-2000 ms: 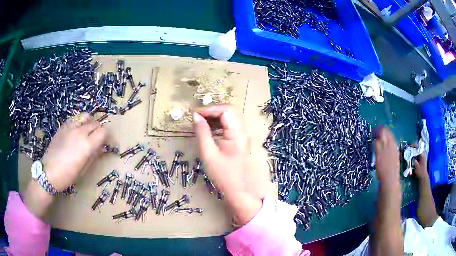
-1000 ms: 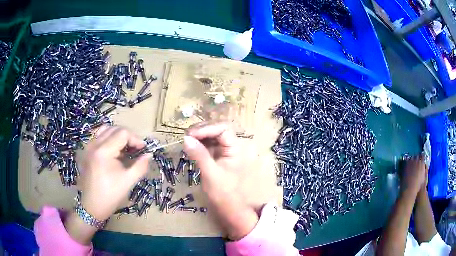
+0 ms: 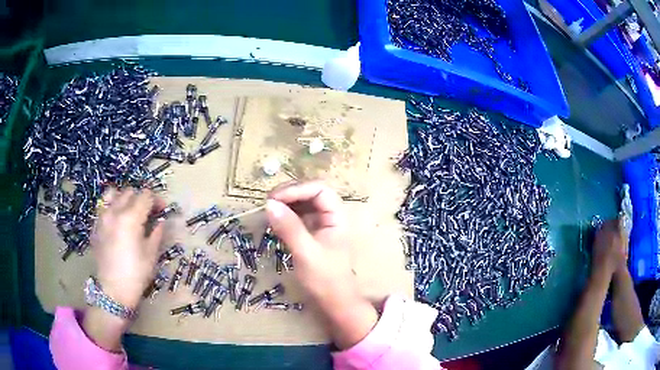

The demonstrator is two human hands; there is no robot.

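Observation:
My right hand (image 3: 307, 238) pinches a thin pale applicator stick (image 3: 246, 212) between thumb and fingertips, its tip pointing left over the loose center parts (image 3: 210, 278). My left hand (image 3: 127, 242) is blurred at the edge of the left pile of dark metal parts (image 3: 87, 137); a part shows by its fingertips, but whether it is gripped cannot be told. The stained cardboard pad (image 3: 253, 130) lies behind my right hand on the large cardboard sheet (image 3: 362, 267), with white paste blobs (image 3: 271, 167) on it.
The right pile of parts (image 3: 474, 209) lies on the green surface. A blue bin (image 3: 463, 76) with more parts is at back right, a white rounded object (image 3: 341, 69) by its corner. White crumpled material (image 3: 554, 137) lies right of the pile. Another person's arms (image 3: 604, 271) are at far right.
My left hand has moved left from the stick, where it held a part a second ago, to the left pile's edge. My right hand still holds the stick. The other person's hands have come together.

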